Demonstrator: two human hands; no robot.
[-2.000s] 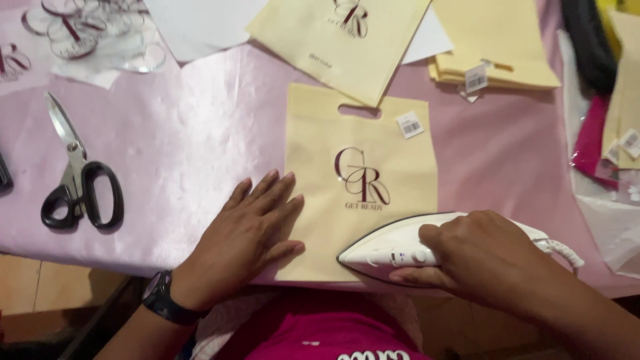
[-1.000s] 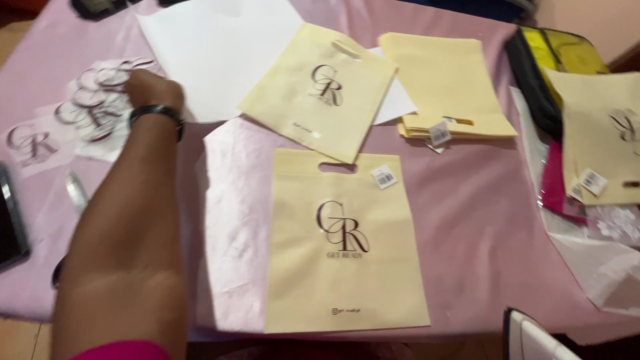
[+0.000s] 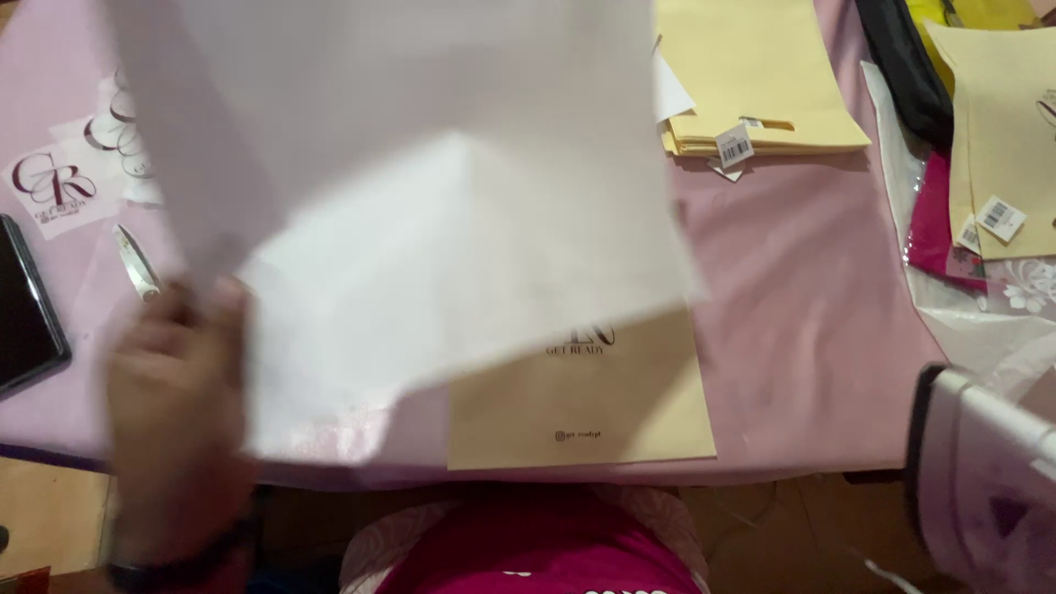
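My left hand [image 3: 177, 379], blurred and with a dark watch at the wrist, grips the lower left edge of a large white sheet of paper [image 3: 462, 206]. The sheet hangs over the upper part of a cream fabric bag [image 3: 577, 412], whose lower part with dark printing shows below it. At the lower right, the clothes iron [image 3: 990, 470] is partly in view, off to the side of the table edge. My right hand is out of view. Close above my left hand lie the scissors [image 3: 136, 264], their handles hidden.
A pink cloth [image 3: 784, 330] covers the table. Printed transfer sheets [image 3: 62, 186] and a black phone [image 3: 25, 305] lie at the left. A stack of cream bags [image 3: 767, 74] is at the back. More bags [image 3: 1006, 148], a black case [image 3: 907, 74] and clear plastic [image 3: 973, 330] are at the right.
Two seconds ago my right hand held the iron on the bag, with my left hand beside it. My left hand then reached the transfers; now it holds the white sheet over the bag.
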